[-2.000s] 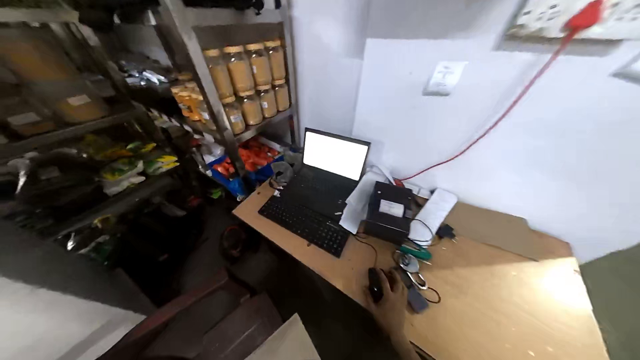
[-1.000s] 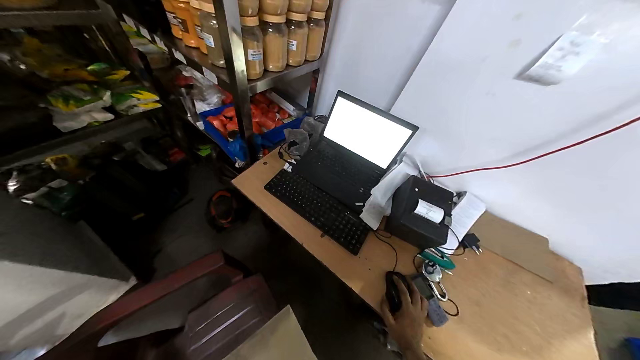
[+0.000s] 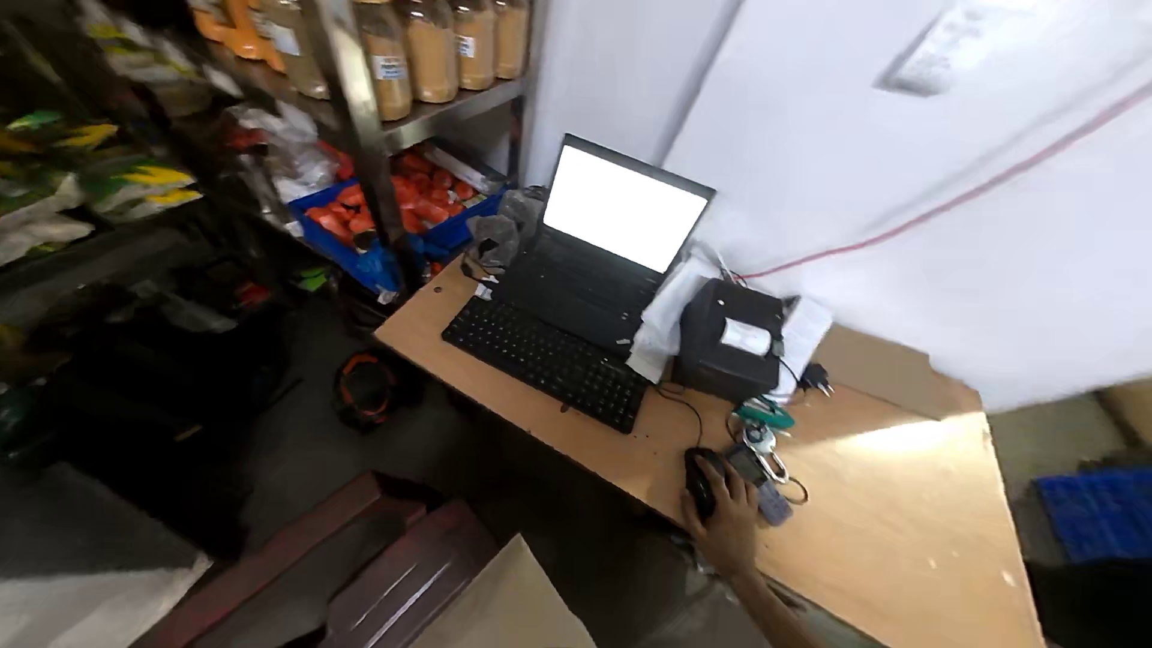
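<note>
My right hand (image 3: pixel 727 520) rests over a black computer mouse (image 3: pixel 702 481) near the front edge of the wooden desk (image 3: pixel 864 540). Right beside its fingers lie a padlock (image 3: pixel 765 450), a green object (image 3: pixel 765 413) and a small grey item (image 3: pixel 774 504). A black keyboard (image 3: pixel 545 360) is to the left, in front of an open laptop (image 3: pixel 621 207) whose screen glows white. Right of the laptop stands a black box-shaped device (image 3: pixel 731 337) with a white paper roll on top, and crumpled paper (image 3: pixel 670 315) lies between them. My left hand is out of view.
Metal shelving (image 3: pixel 360 126) with jars (image 3: pixel 432 54) stands at the back left, above a blue crate (image 3: pixel 324 229) of red packets. A dark red plastic chair (image 3: pixel 409 576) is at the desk's front. A red cable (image 3: pixel 936 211) runs along the wall. A black plug (image 3: pixel 817 378) lies on the desk.
The view has shifted closer to the desk. My right hand stays on the mouse throughout.
</note>
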